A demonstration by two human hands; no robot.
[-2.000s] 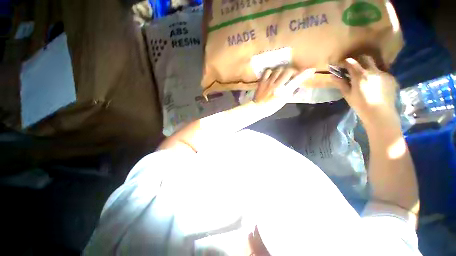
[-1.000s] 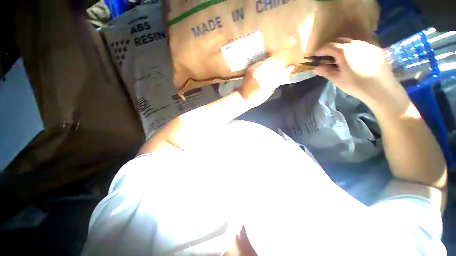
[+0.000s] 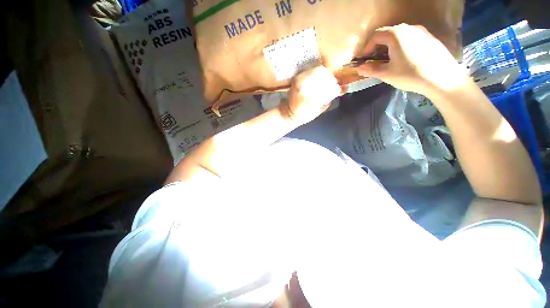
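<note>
A brown kraft paper sack [image 3: 338, 30] with a green line and "MADE IN CHINA" print lies in front of me, its sewn mouth edge towards me. A white product sticker [image 3: 292, 54] is on it. My left hand [image 3: 315, 90] is closed on the sack's mouth edge, just below the sticker. My right hand [image 3: 416, 57] holds a small dark hand tool [image 3: 371, 59] between thumb and fingers, its tip at the sack edge right of my left hand. What exactly the tool is cannot be told.
A white ABS resin bag [image 3: 160, 72] lies left of the kraft sack. A slack white sack [image 3: 386, 132] lies below it. A large cardboard carton [image 3: 90, 120] with a white paper sheet [image 3: 21, 138] is at the left. A blue crate [image 3: 512, 108] is at the right.
My right hand with the tool has moved left along the sack edge, closer to my left hand. The sack and its surroundings have shifted left and up in view.
</note>
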